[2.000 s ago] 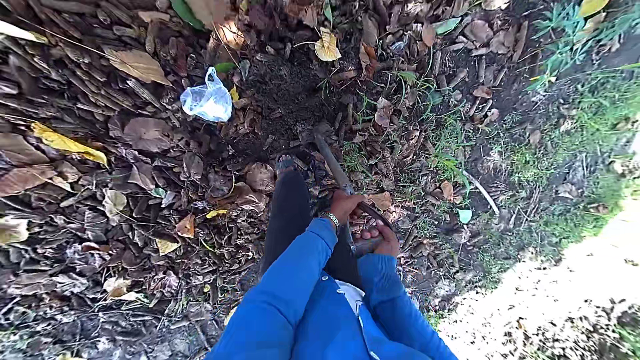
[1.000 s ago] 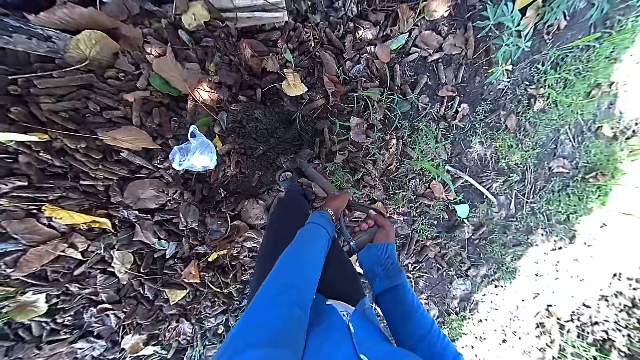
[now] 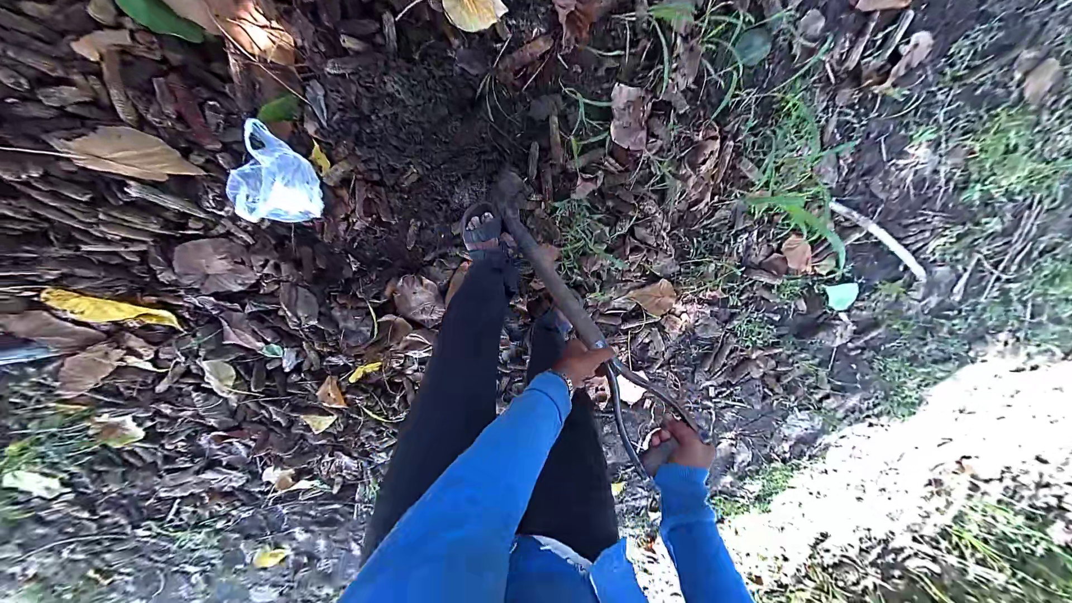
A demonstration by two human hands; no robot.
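Note:
A spade or shovel (image 3: 548, 280) with a metal D-shaped handle slants from dark soil (image 3: 419, 126) down to the right. My left hand (image 3: 582, 363) grips its shaft just where the handle forks. Around the grip at the handle's end my right hand (image 3: 682, 445) is closed. Whatever blade the tool has cannot be made out against the soil. My sandaled foot (image 3: 481, 230) stands beside the lower end of the shaft. To the left of that foot lies a clear plastic bag (image 3: 276, 177) with something whitish in it.
Dry leaves and wood chips cover the ground at left, among them a yellow leaf (image 3: 109, 308). On the right are grass tufts (image 3: 791, 159), a pale curved stick (image 3: 879, 239) and a brightly sunlit patch of ground (image 3: 913, 452).
Both hands stay on the tool throughout. The view has shifted and the ground appears closer; no other change is plain.

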